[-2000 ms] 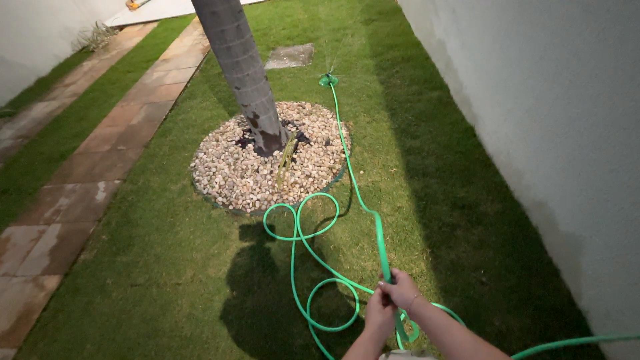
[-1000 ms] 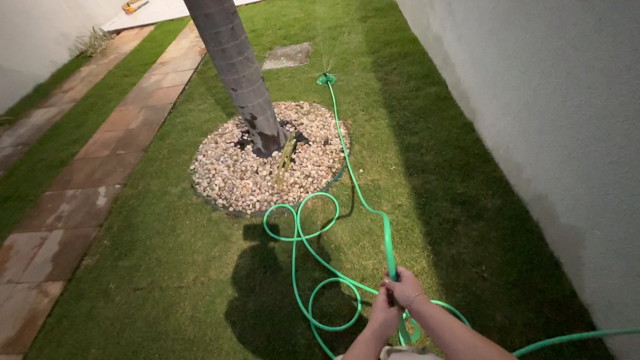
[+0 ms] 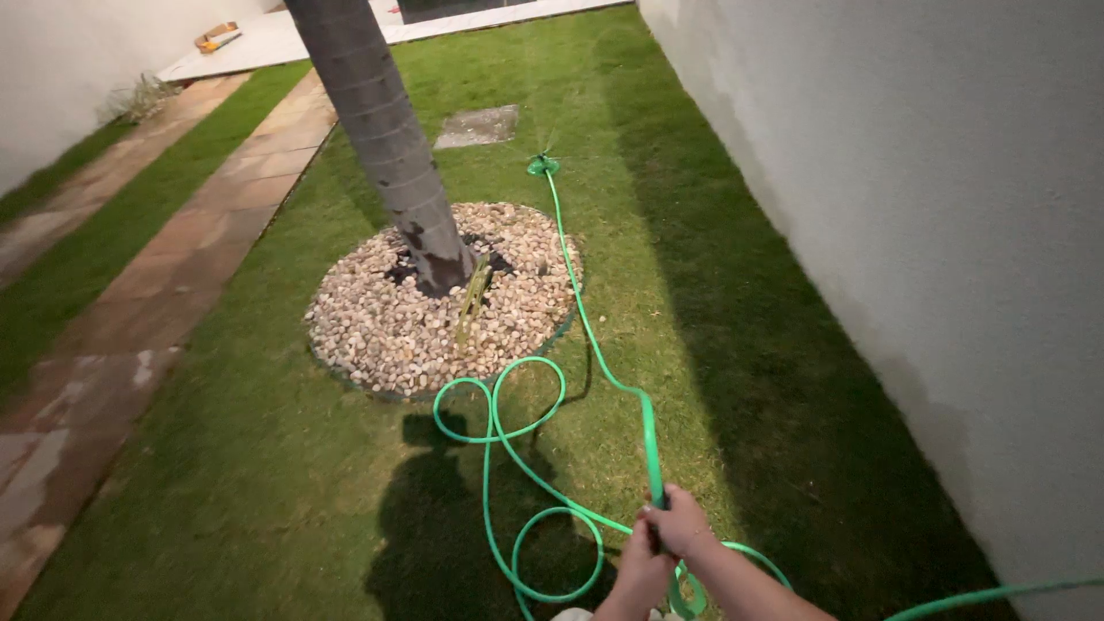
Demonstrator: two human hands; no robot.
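Both hands grip a green garden hose [image 3: 650, 440] at the bottom right of the centre. My right hand [image 3: 680, 520] wraps around it just above my left hand [image 3: 642, 565], and the two touch. Between them a dark part of the hose line shows, mostly hidden by the fingers. From my hands the hose runs up past the pebble ring to a green sprinkler [image 3: 543, 166] on the grass, which throws thin jets of water. More of the hose lies in loose loops [image 3: 559, 552] on the lawn to the left of my hands.
A tree trunk [image 3: 388, 147] rises from a round bed of pebbles [image 3: 388, 345]. A pale wall [image 3: 931, 216] borders the lawn on the right, and a stone paver path [image 3: 172, 267] runs along the left. A flat slab [image 3: 477, 127] lies behind the trunk. Hose also crosses the lower right corner.
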